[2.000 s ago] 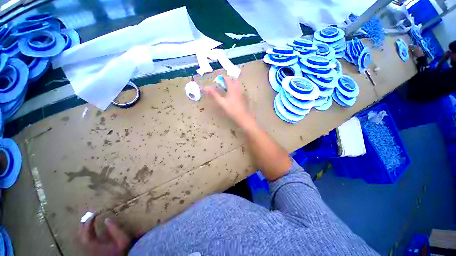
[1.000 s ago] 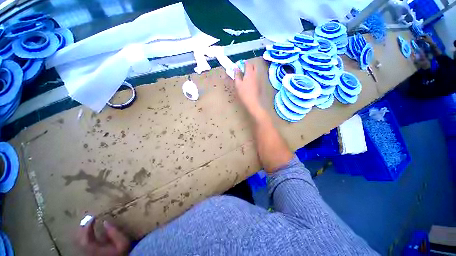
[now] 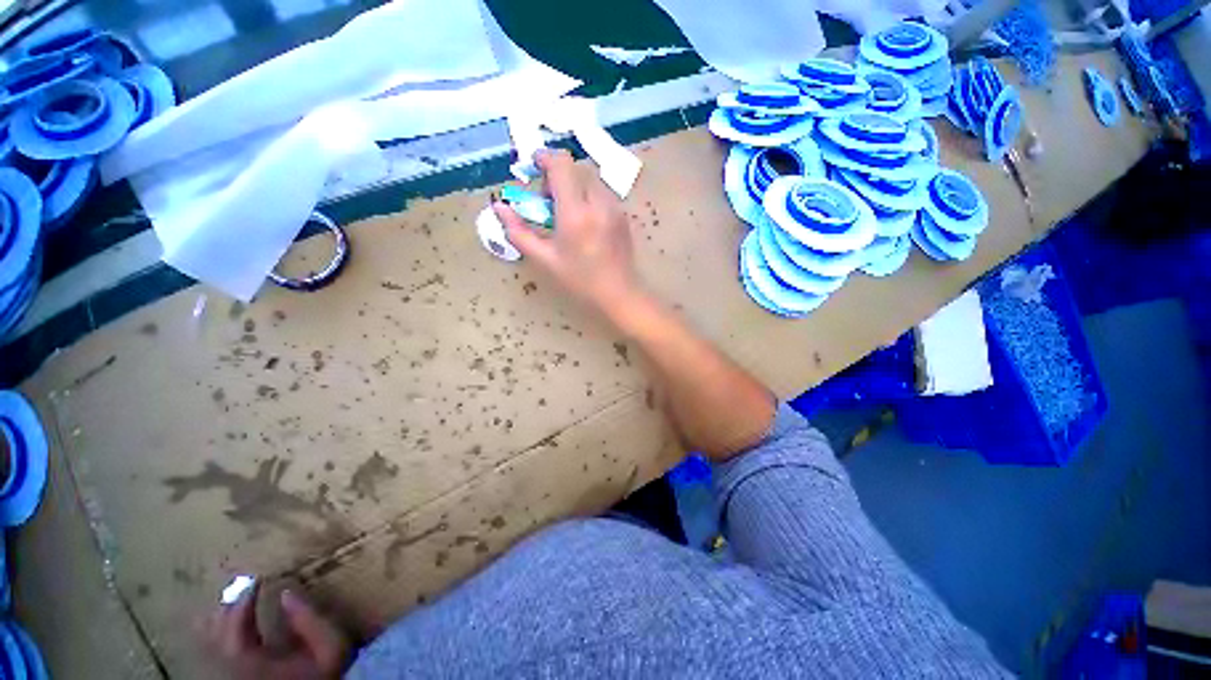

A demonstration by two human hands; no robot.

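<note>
My right hand [image 3: 574, 237] is at the back middle of the board, with a small teal-and-white piece [image 3: 529, 205] between thumb and fingers; I cannot tell exactly what it is. The white bottle [image 3: 498, 234] lies just below and left of it, partly hidden by the hand. White scraps [image 3: 604, 149] lie behind the hand. My left hand [image 3: 282, 638] rests at the near left edge, fingers apart, with a white cap [image 3: 238, 589] on a fingertip.
Flanged rings are piled right [image 3: 819, 215] and left [image 3: 69, 117]. A tape roll [image 3: 314, 253] lies by the white sheet [image 3: 319, 126] at the back. Blue crates [image 3: 1049, 385] stand below the bench. Another person's dark sleeve [image 3: 1155, 199] shows at far right.
My right hand moved from the white scraps left to beside the bottle, with the teal-and-white piece at its fingers. My left hand stayed about where it was. The view shifted slightly.
</note>
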